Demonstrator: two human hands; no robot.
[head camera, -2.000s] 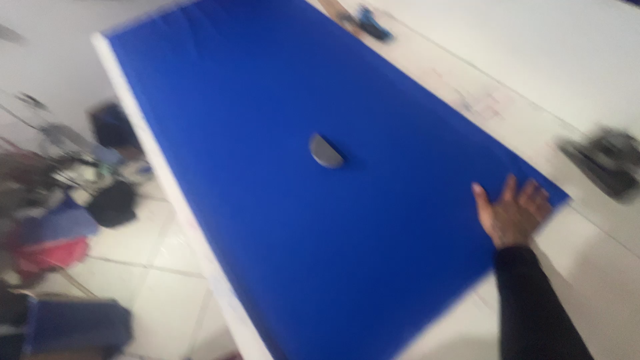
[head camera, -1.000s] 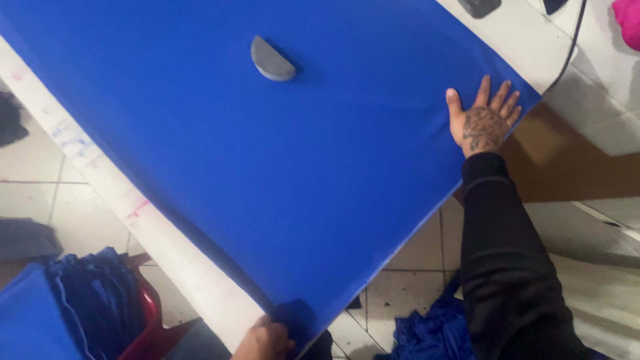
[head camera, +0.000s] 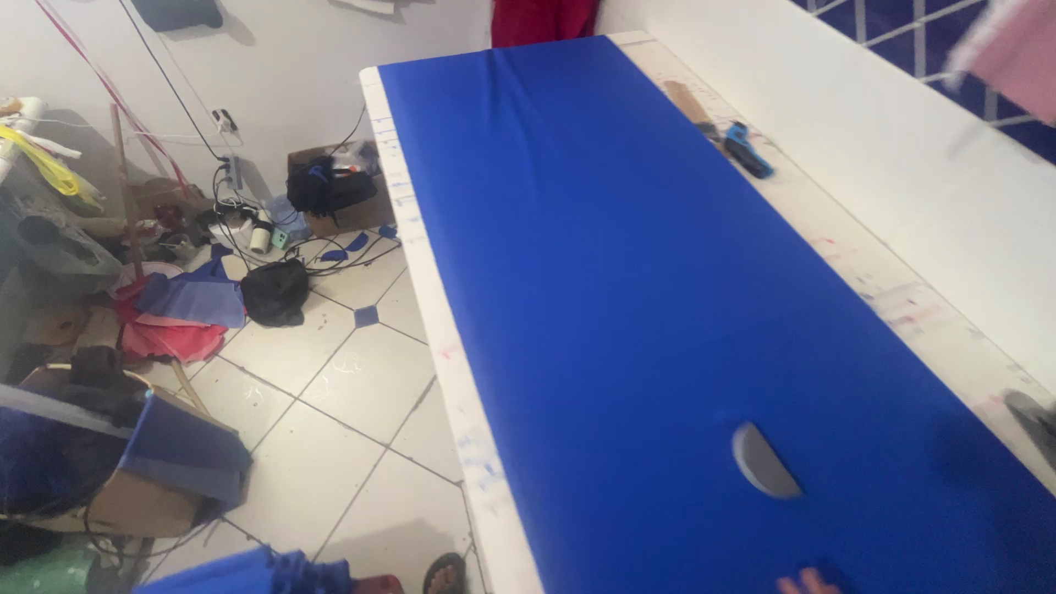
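Blue fabric (head camera: 627, 272) lies spread along a long white table, with a few creases near its far end. A grey half-disc-shaped object (head camera: 767, 462) rests on the cloth toward the near right. Blurred fingertips of one of my hands (head camera: 808, 582) show at the bottom edge, over the fabric and just below the grey piece. Whether they belong to the left or right hand is unclear, and the rest of that hand is cut off. My other hand is out of the frame. Beyond the fabric's right edge lies a blue and black tool (head camera: 748, 150), its kind unclear.
The table's marked white border (head camera: 478, 462) runs down the left side. A low white wall (head camera: 874, 157) bounds the right. On the tiled floor are a blue bin (head camera: 186, 454), a black cloth bundle (head camera: 275, 291), cables and a cardboard box (head camera: 363, 210). A sandalled foot (head camera: 445, 573) shows below.
The view has swung toward the table's far end. One second ago both hands were on the near part of the fabric, at its edges; now only a few fingertips show.
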